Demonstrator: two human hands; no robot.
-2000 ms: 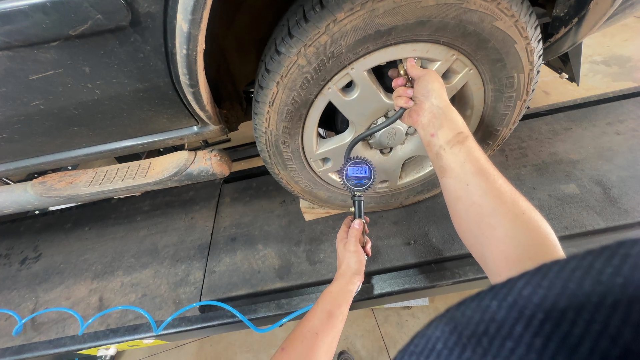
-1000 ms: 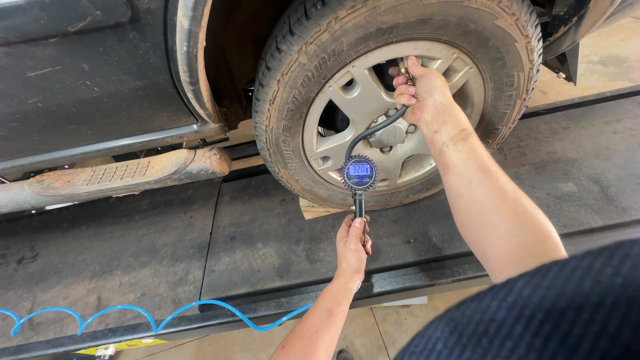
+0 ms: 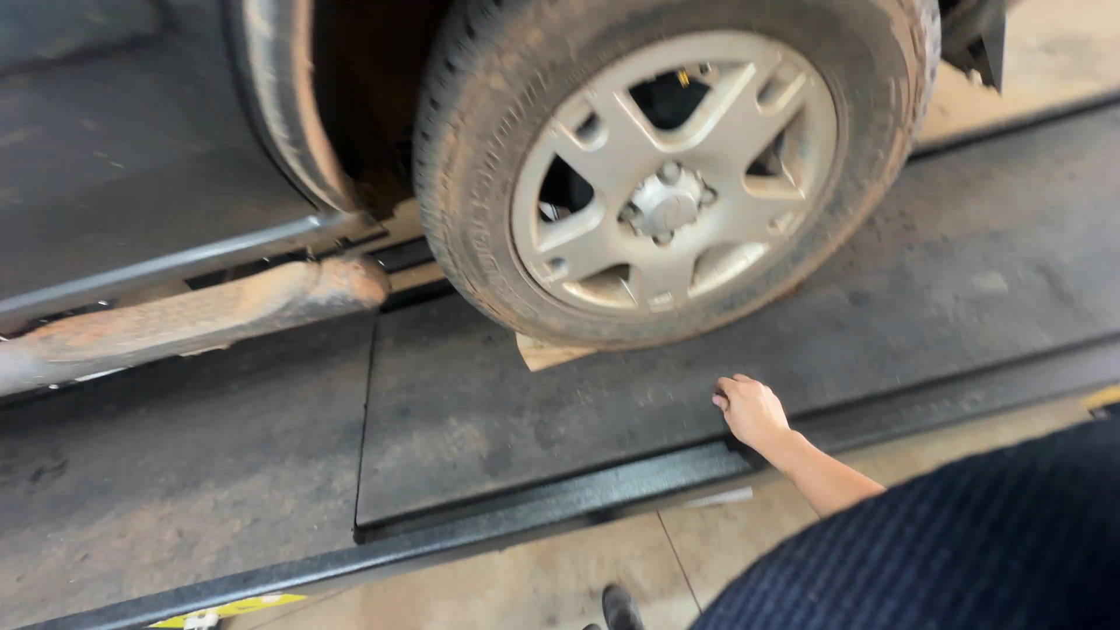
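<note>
My right hand [image 3: 751, 409] hangs over the front part of a dark metal ramp [image 3: 542, 420], below and to the right of the tyre's lower edge. Its fingers are curled together, and nothing shows between them. My left hand is out of view. Above stands a dusty tyre [image 3: 477, 210] on a silver alloy wheel [image 3: 669, 206], its tread resting on the ramp. A small brass-coloured valve stem [image 3: 684, 79] shows in the upper spoke gap. No tyre gauge or air hose is visible.
A mud-covered side step [image 3: 201, 315] runs along the dark vehicle body [image 3: 114, 149] at left. A light wedge-like piece [image 3: 549, 353] sticks out under the tyre. The ramp's raised edge [image 3: 560, 499] borders the tiled floor [image 3: 560, 560], where a dark shoe [image 3: 619, 605] shows.
My right hand has left the valve area and come down toward the ramp's edge. My left hand, the digital tyre gauge and the blue coiled hose have gone out of view.
</note>
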